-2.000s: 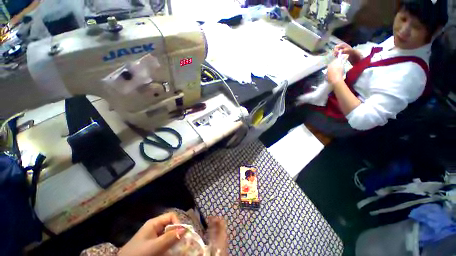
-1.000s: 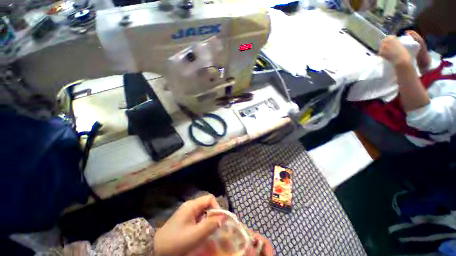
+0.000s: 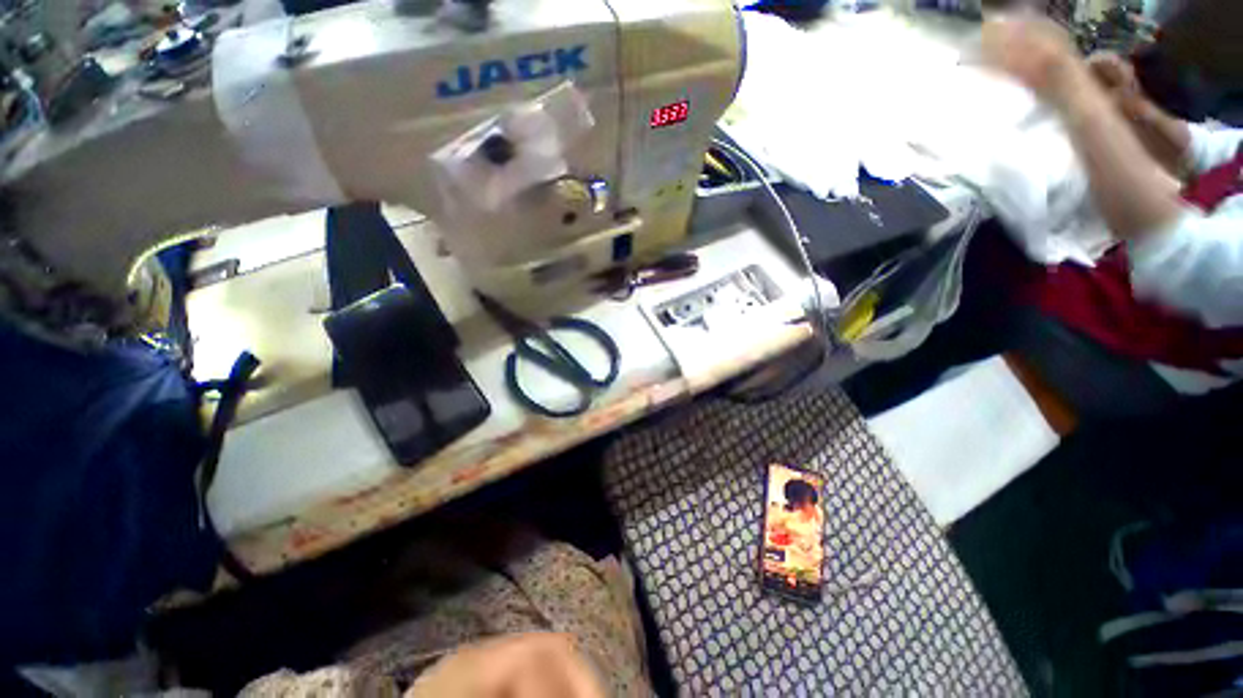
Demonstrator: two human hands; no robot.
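My left hand (image 3: 511, 668) is at the bottom edge over my lap. It is blurred and cut off, and its fingers and anything in them cannot be made out. My right hand is out of the picture. The pink-orange fruit piece does not show. My lap in floral fabric (image 3: 545, 593) is behind the hand. A smartphone (image 3: 793, 532) with a bright picture of a person lies on the patterned seat (image 3: 709, 545), right of my lap.
The cream JACK machine (image 3: 409, 116) stands on the worn table (image 3: 273, 498), with a dark phone (image 3: 409, 389), loop-handled scissors (image 3: 562, 366) and a bobbin tray (image 3: 716, 303). Navy fabric (image 3: 82, 518) is at left. A pouch (image 3: 900, 307) hangs at the table edge. A neighbouring person's arm (image 3: 1104, 150) handles white cloth (image 3: 927, 109).
My left hand has dropped towards the bottom edge. My right hand and the fruit have gone out of the picture. The neighbour's hands have moved over the white cloth.
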